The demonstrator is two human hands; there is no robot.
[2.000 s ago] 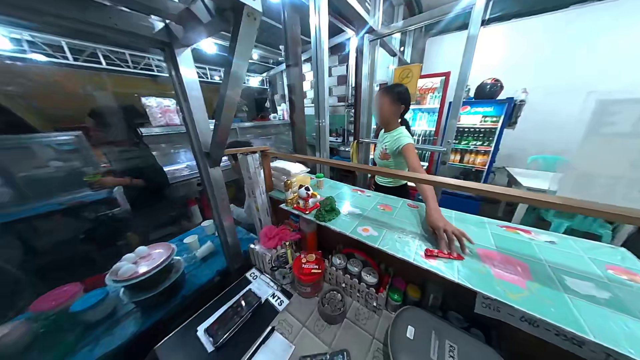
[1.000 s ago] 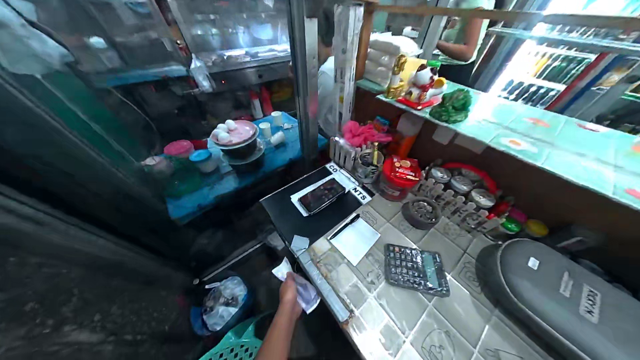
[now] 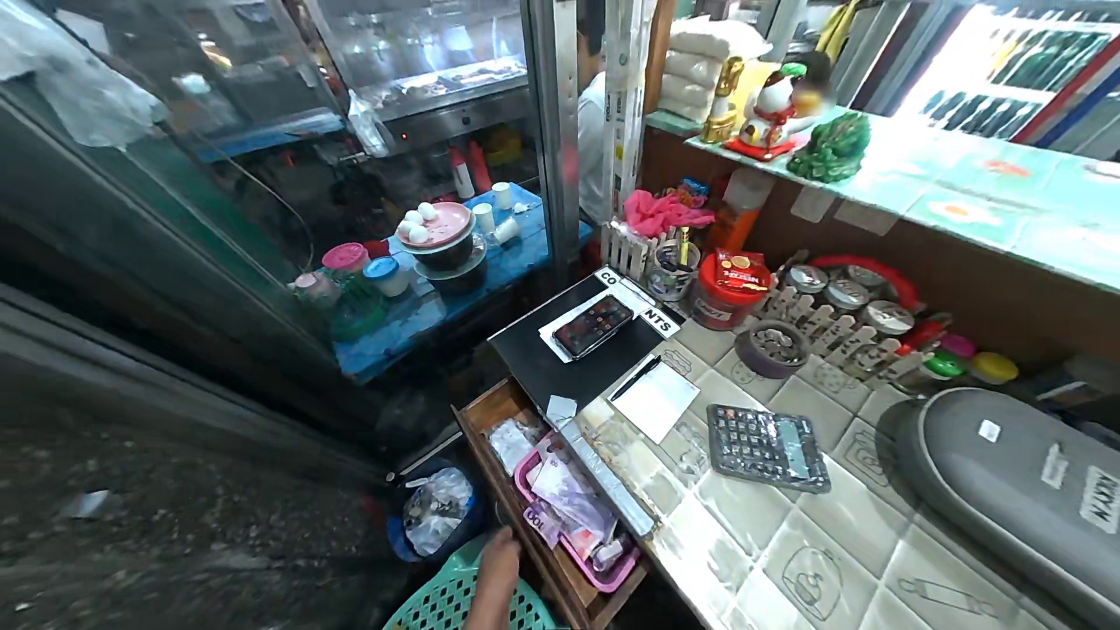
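My left hand (image 3: 499,555) is low in the view, against the outer front of a wooden drawer (image 3: 560,573); its fingers are mostly hidden, so its grip is unclear. The drawer stands open beneath the tiled counter. Inside, a pink plastic tray (image 3: 632,573) holds purple banknotes (image 3: 564,494) and other papers, beside a clear plastic packet (image 3: 512,444). My right hand is out of view. Above the drawer, a smartphone (image 3: 593,326) rests on paper over a black board (image 3: 525,341). A pen (image 3: 636,378) lies on a white paper (image 3: 658,404), with a calculator (image 3: 768,446) to its right.
A green perforated basket (image 3: 446,595) and a lined bin (image 3: 437,512) stand below left. On the counter are a red-lidded jar (image 3: 722,297), a round container of coins (image 3: 772,348) and a gray case (image 3: 1015,472). Figurines stand on the raised ledge (image 3: 962,201); a person is behind the post.
The drawer, closed a second ago, is now open. My left hand has moved down to its front, and the paper it held earlier is no longer visible in it. The view has swung down and left.
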